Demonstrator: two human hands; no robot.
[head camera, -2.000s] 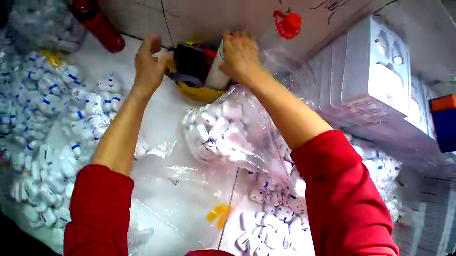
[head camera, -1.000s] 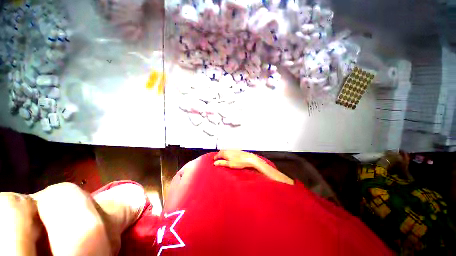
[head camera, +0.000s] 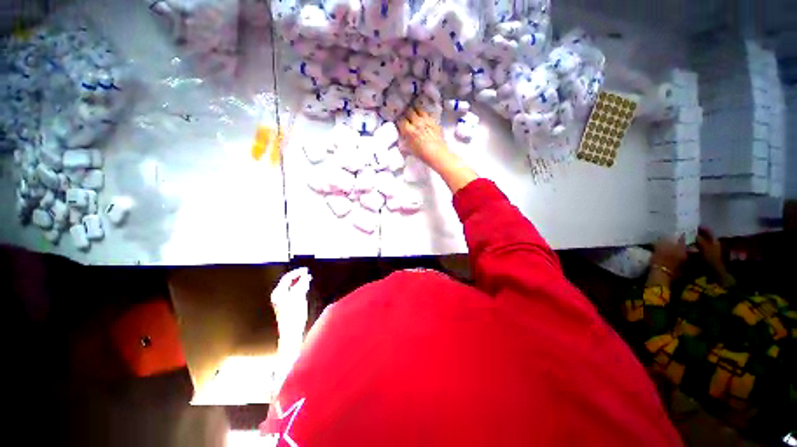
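Note:
Small rounded white units with blue marks (head camera: 371, 83) lie in a big heap at the top middle, some of them under clear plastic. Plainer white units (head camera: 363, 179) lie in a looser group nearer the bench's front edge. My right hand (head camera: 424, 135) reaches over the bench with its fingertips at the near side of the heap. Its fingertips are blurred among the units, so a grip cannot be made out. My left hand (head camera: 293, 290) is below the bench edge, above a cardboard box. It is small and overexposed; its fingers look bent and no held item can be made out.
More white units (head camera: 77, 188) lie at left, with clear bags behind. A yellow piece (head camera: 265, 144) is by the bench joint. A gold sticker sheet (head camera: 607, 129) and white carton stacks (head camera: 675, 175) are at right. Below are a cardboard box (head camera: 223, 314), an orange container (head camera: 149, 339) and another person's hands (head camera: 668, 253).
My right hand has moved from my front up to the heap. My left hand has gone from close below the camera to the bench edge. The other person's hands have moved to the cartons.

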